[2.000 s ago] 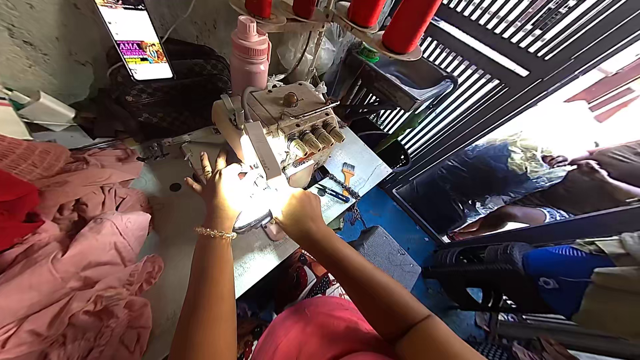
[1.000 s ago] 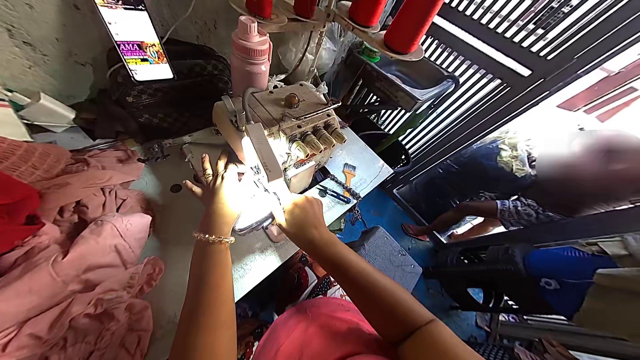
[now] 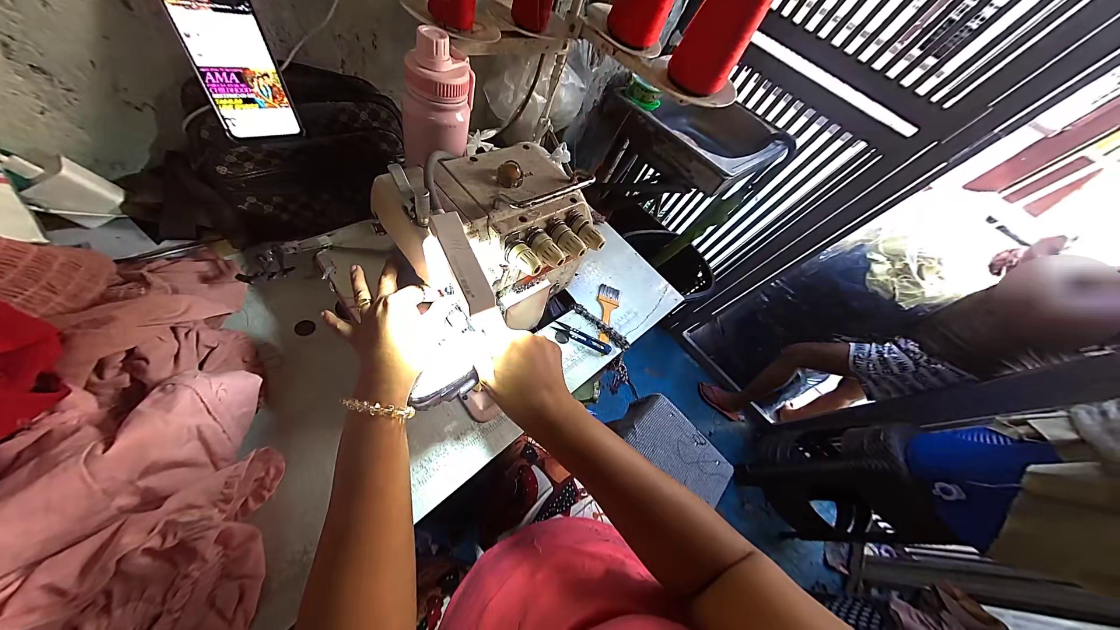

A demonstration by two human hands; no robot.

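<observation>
An overlock sewing machine (image 3: 499,201) stands on the pale worktable (image 3: 306,394), its lamp glaring over the needle area. My left hand (image 3: 389,328) rests with spread fingers at the left of the machine's sewing area, a beaded bracelet on its wrist. Close to the front of the machine, my right hand (image 3: 525,372) has its fingers curled; the glare hides whether anything is between them. Between the hands lies a grey rounded machine part (image 3: 444,387). An orange-handled brush (image 3: 607,311) and dark tweezers (image 3: 582,337) lie to the right. Pink fabric (image 3: 192,437) is heaped at the left.
Red thread cones (image 3: 713,44) stand above the machine, with a pink bottle (image 3: 437,96) behind it. A phone (image 3: 236,70) is upright before a dark bag (image 3: 289,166). Beyond the slatted metal gate (image 3: 822,114) is a person (image 3: 910,363). A grey padded seat (image 3: 678,446) stands right of the table.
The person beyond the gate has shifted, with legs showing now that were mostly hidden two seconds ago. Both my hands have stayed near the sewing area.
</observation>
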